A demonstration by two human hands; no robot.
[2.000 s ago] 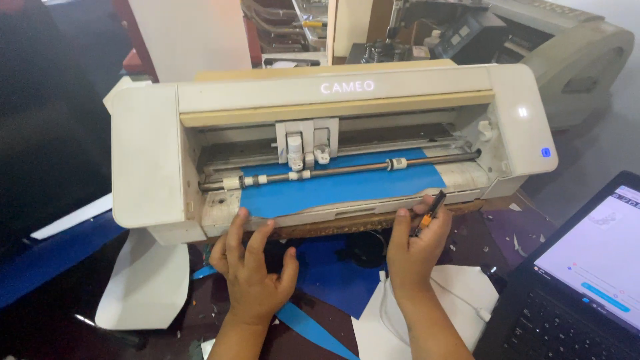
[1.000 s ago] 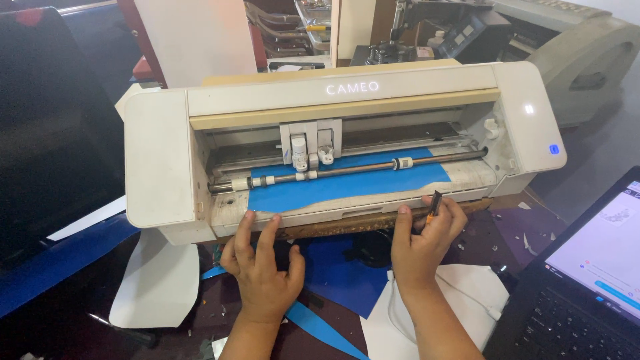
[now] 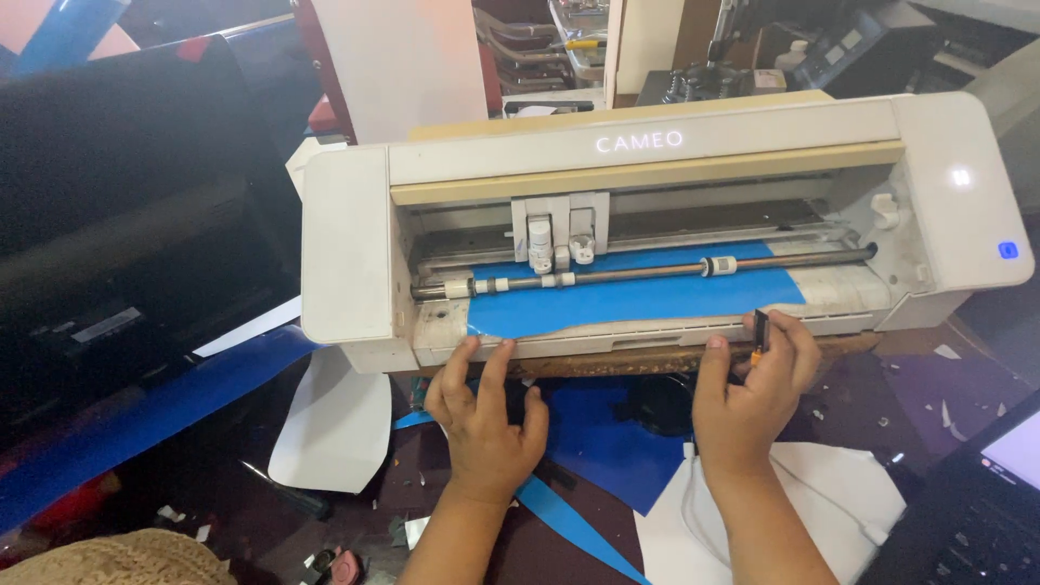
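A white Cameo cutting plotter (image 3: 650,175) stands in front of me. A blue vinyl sheet (image 3: 634,301) lies in it under the roller bar (image 3: 650,274), its front edge wavy. The tool carriage (image 3: 559,236) sits left of the middle. My left hand (image 3: 491,422) has its fingers apart, with two fingertips at the sheet's front left corner and the plotter's front lip. My right hand (image 3: 751,390), at the front lip toward the right, holds a small black and orange tool (image 3: 760,335), perhaps a cutter knife, between its fingers.
A laptop (image 3: 983,504) is at the lower right. White sheets (image 3: 845,496), a cable (image 3: 699,520), dark blue vinyl (image 3: 609,447), a light blue strip (image 3: 577,528) and scraps lie on the dark table. A large dark glossy sheet or panel (image 3: 138,211) fills the left side.
The view has shifted, with the plotter now farther right in it. The carriage has moved left relative to the vinyl sheet. The right hand keeps hold of the small tool.
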